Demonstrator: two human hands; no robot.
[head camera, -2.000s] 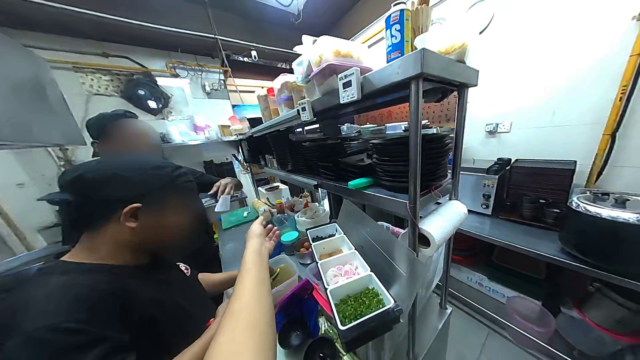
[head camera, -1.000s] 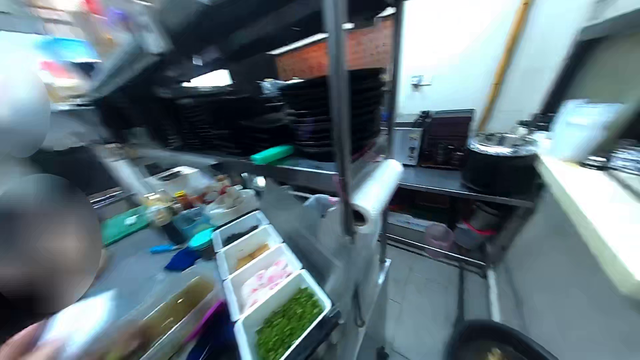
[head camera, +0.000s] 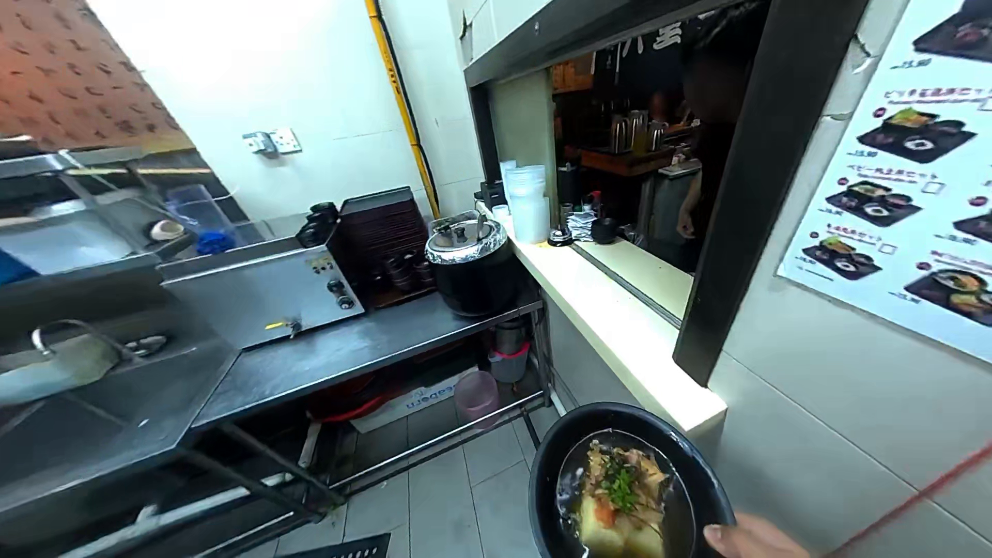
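A black bowl (head camera: 542, 480) is at the bottom, right of centre, with my right hand (head camera: 752, 536) gripping its right rim. Dark broth fills it around pale blocks that look like tofu or radish, topped with brown flakes and chopped green herbs (head camera: 620, 488). Only the thumb and part of that hand show at the frame's lower edge. My left hand is out of view. Beyond the bowl runs the cream ledge (head camera: 620, 333) of a serving window, a short way from the bowl's far rim.
Stacked white plastic containers (head camera: 528, 201) and a small black bowl (head camera: 604, 230) stand on the ledge. A black soup warmer (head camera: 474, 271), stacked dark trays (head camera: 380, 232) and a steel appliance (head camera: 271, 291) occupy the steel counter (head camera: 333, 349). A person (head camera: 709, 132) is beyond the window. A menu poster (head camera: 891, 178) hangs at right.
The view has swung far right, from the prep counter with its tubs of toppings to the serving window. The black bowl, partly visible at the bottom one second ago, now shows with my right hand on it.
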